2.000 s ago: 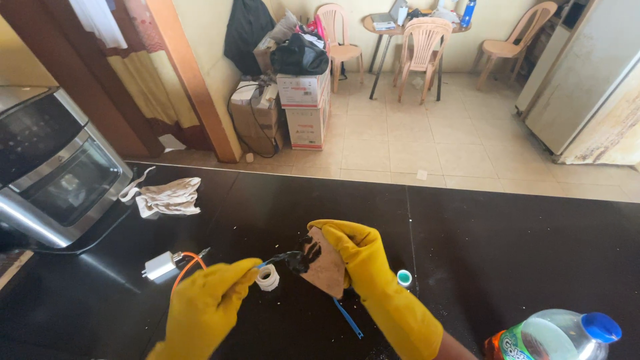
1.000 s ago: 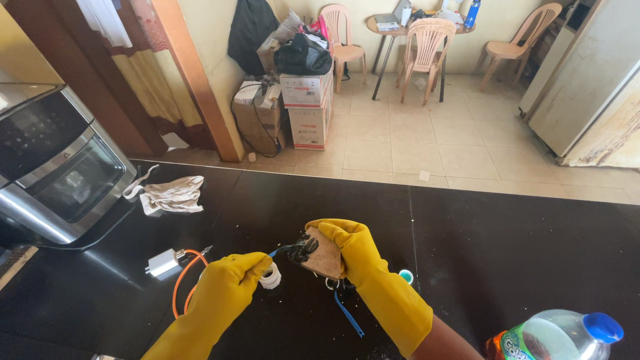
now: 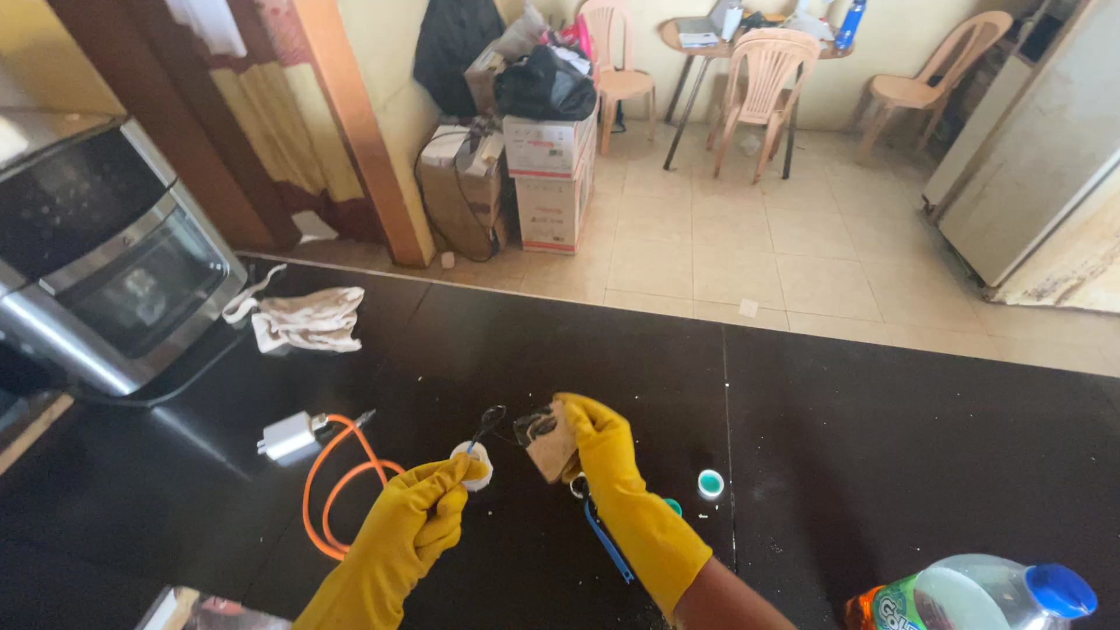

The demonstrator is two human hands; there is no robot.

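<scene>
My left hand (image 3: 420, 516), in a yellow rubber glove, pinches a thin blue handle with a dark looped tip (image 3: 488, 424). Behind its fingertips, a white ring-shaped thing (image 3: 479, 479) shows on the black countertop. My right hand (image 3: 604, 455), gloved the same way, holds a brown piece like cardboard (image 3: 551, 444) with a black smeared or patterned patch on its left side. Under the right hand lie a blue plastic strip (image 3: 608, 542) and a small metal ring, partly hidden. A small cap with green inside (image 3: 710, 484) sits right of the right wrist, and another green piece is half covered by the glove.
A white charger (image 3: 290, 437) with an orange cable (image 3: 317, 499) lies left of my hands. Behind it are a crumpled cloth (image 3: 311, 319) and an air-fryer oven (image 3: 114, 262). A blue-capped plastic bottle (image 3: 971, 595) is at front right. Boxes (image 3: 549, 210) and plastic chairs stand beyond the counter.
My left hand has drawn the looped tip away from the brown piece; the two touched or overlapped in the earlier frames. My right hand still holds the brown piece.
</scene>
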